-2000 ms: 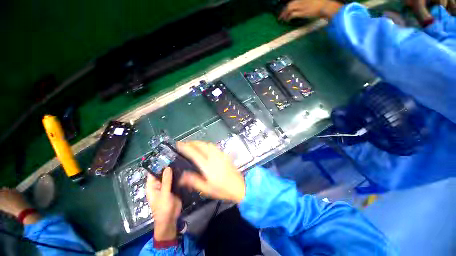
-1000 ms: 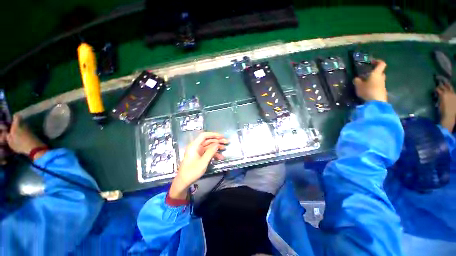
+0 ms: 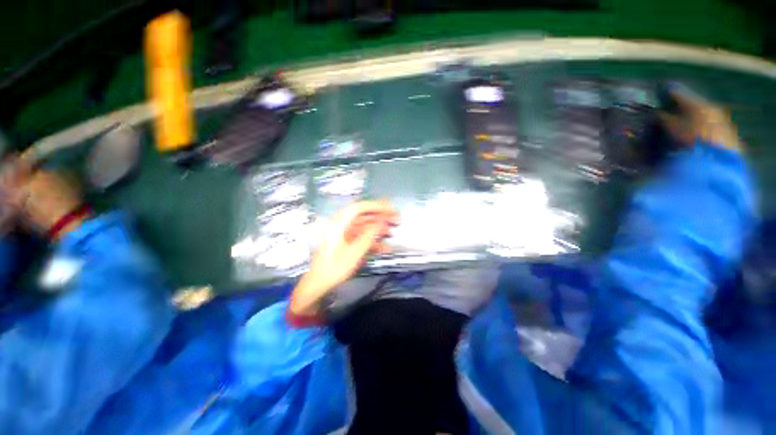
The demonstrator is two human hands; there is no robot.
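Note:
The frame is blurred by motion. My left hand [image 3: 345, 251] is over the front edge of the clear blister tray [image 3: 289, 272], fingers curled, with nothing seen in it. Small boards [image 3: 281, 217] lie in the tray's left pockets; its right part is washed out by glare. My right hand [image 3: 706, 123] is at the far right of the row, at the top end of a dark phone housing [image 3: 653, 136]; whether it grips it is too blurred to tell. A housing with a white label [image 3: 493, 136] lies over the tray's back edge. Another labelled housing [image 3: 247, 132] lies tilted at the left.
Housings [image 3: 581, 132] stand in a row at the right. A yellow screwdriver [image 3: 170, 81] and a round grey disc [image 3: 115, 157] are at the left. A neighbour's hand [image 3: 47, 200] with a red wristband is at the left edge. A pale connector [image 3: 192, 296] is on the front bench edge.
Since two seconds ago, my hands have parted and the housing has gone to the right-hand row. In the last second the view has shifted and blurred; my left hand stays over the tray.

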